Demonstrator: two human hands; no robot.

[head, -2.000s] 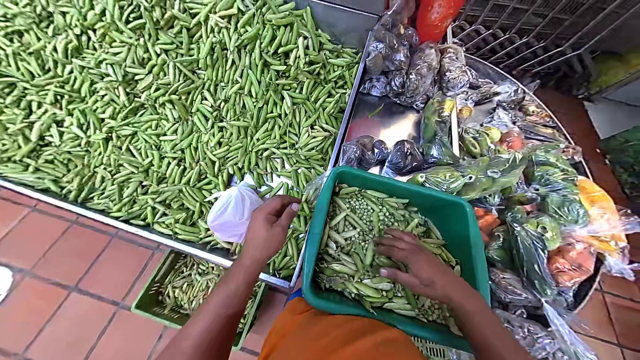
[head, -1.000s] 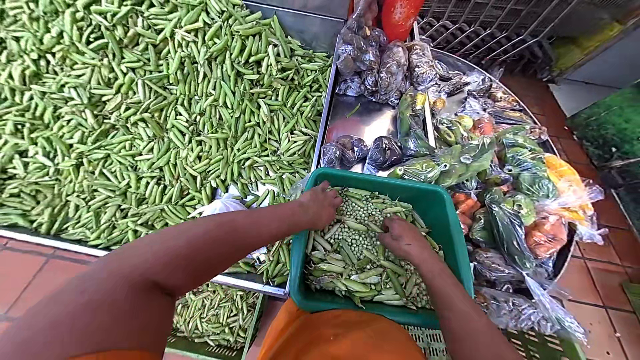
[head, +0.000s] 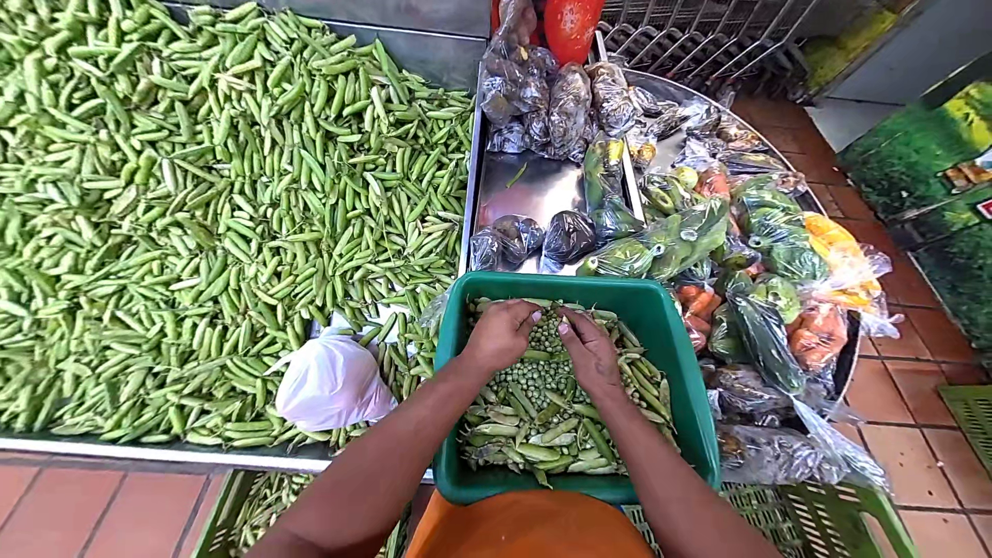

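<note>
A green plastic tub (head: 692,387) holds shelled green peas (head: 535,377) with pea pods (head: 558,446) around them. My left hand (head: 502,333) is over the upper part of the tub, thumb and fingers pinched together near a pod. My right hand (head: 589,349) faces it a short way to the right, thumb close to the fingertips. Whether a pod sits between the fingers of either hand is too small to tell. Left of the tub lies a large heap of pea pods (head: 232,194) on a metal display, with a tied white plastic bag (head: 333,384) at its front edge.
Beyond the tub and to its right, a metal display (head: 535,186) bears bagged vegetables (head: 674,240). Green crates (head: 837,515) stand below, one holding pods (head: 267,504) at the lower left. A red object (head: 572,27) and metal racks (head: 697,31) are at the back.
My left hand has moved from above the pod heap to the tub's edge, then in over the peas. My right hand has risen from the pods towards the left hand.
</note>
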